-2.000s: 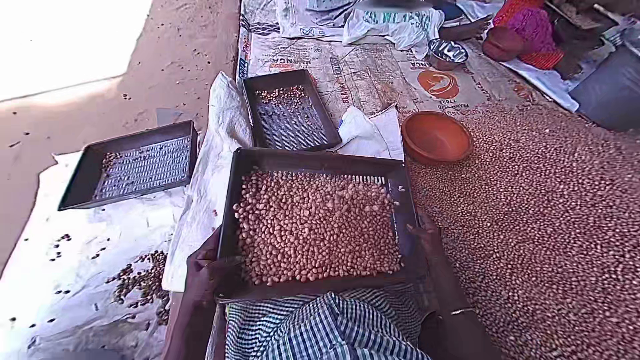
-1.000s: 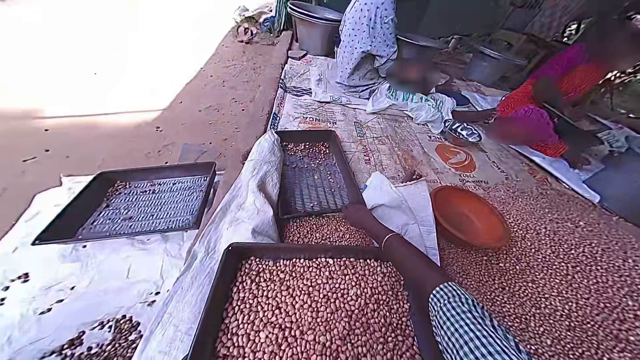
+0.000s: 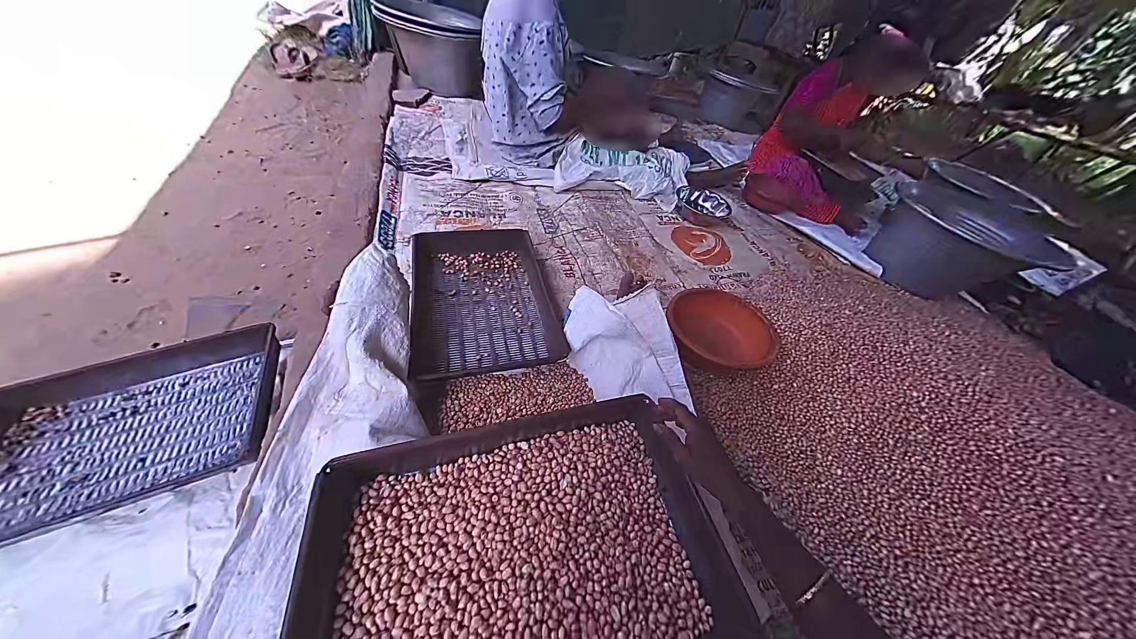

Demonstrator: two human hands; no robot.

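Observation:
A dark rectangular tray [image 3: 321, 524] full of small pinkish-brown nuts or beans [image 3: 524, 541] fills the lower middle. My right hand [image 3: 697, 444] grips its far right corner, with the fingers over the rim and a bangle at the wrist. My left hand is out of the frame. Beyond the full tray, a dark slotted tray [image 3: 484, 311] holds a few nuts at its far end. More nuts [image 3: 515, 397] lie between these two trays. To the right of the slotted tray are a folded white sack [image 3: 621, 346] and an orange-brown bowl [image 3: 723, 330].
A wide spread of nuts [image 3: 923, 453] covers the right side. At left, another slotted tray [image 3: 133, 444] rests on white sheeting [image 3: 115, 586]. Two people [image 3: 528, 89] sit farther back on printed sacks. Large metal tubs [image 3: 963, 235] stand at the right and behind them.
My right hand has moved from the far slotted tray's near corner to the full tray's corner. Two seconds ago both hands held the full tray's sides. The view has tilted up.

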